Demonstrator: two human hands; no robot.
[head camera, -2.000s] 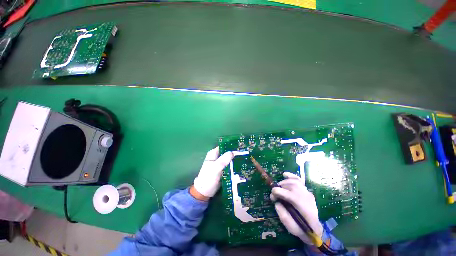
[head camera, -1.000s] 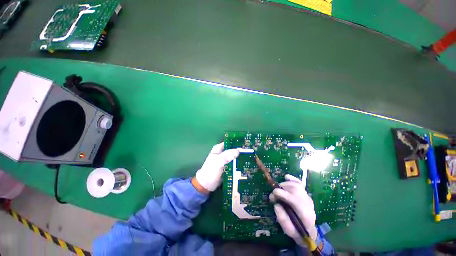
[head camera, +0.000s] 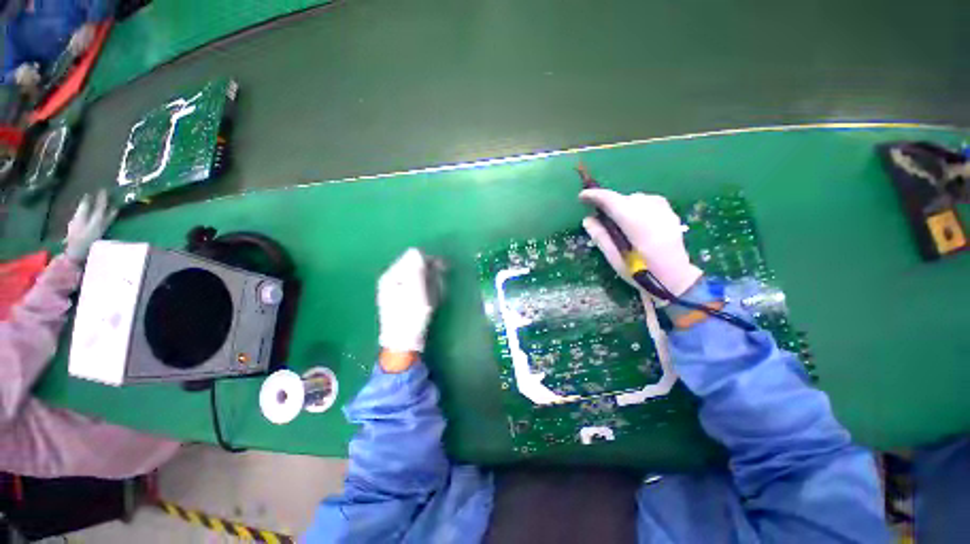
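Note:
The green circuit board (head camera: 580, 361) lies on the mat in front of me, solder side up, with wide white tracks. My right hand (head camera: 647, 239), in a white glove, holds the soldering iron (head camera: 620, 234) over the board's back edge. The iron's brown tip points away from me, beyond the board over the mat. My right hand and sleeve hide part of the board. My left hand (head camera: 405, 303), also gloved, is left of the board and not touching it. Its fingers look curled, with a blurred grey patch beside them; whether it holds anything is unclear.
The fume extractor (head camera: 106, 313) stands at left, with a solder spool (head camera: 282, 396) near its right front corner. The iron stand (head camera: 945, 228) is at right. Another board (head camera: 176, 143) lies on the conveyor (head camera: 425, 96). Another person's gloved hand (head camera: 87, 225) is behind the extractor.
My left hand has left the board and moved left. My right hand has carried the iron away from the tracks to the board's back edge. Another person's arm has appeared at left.

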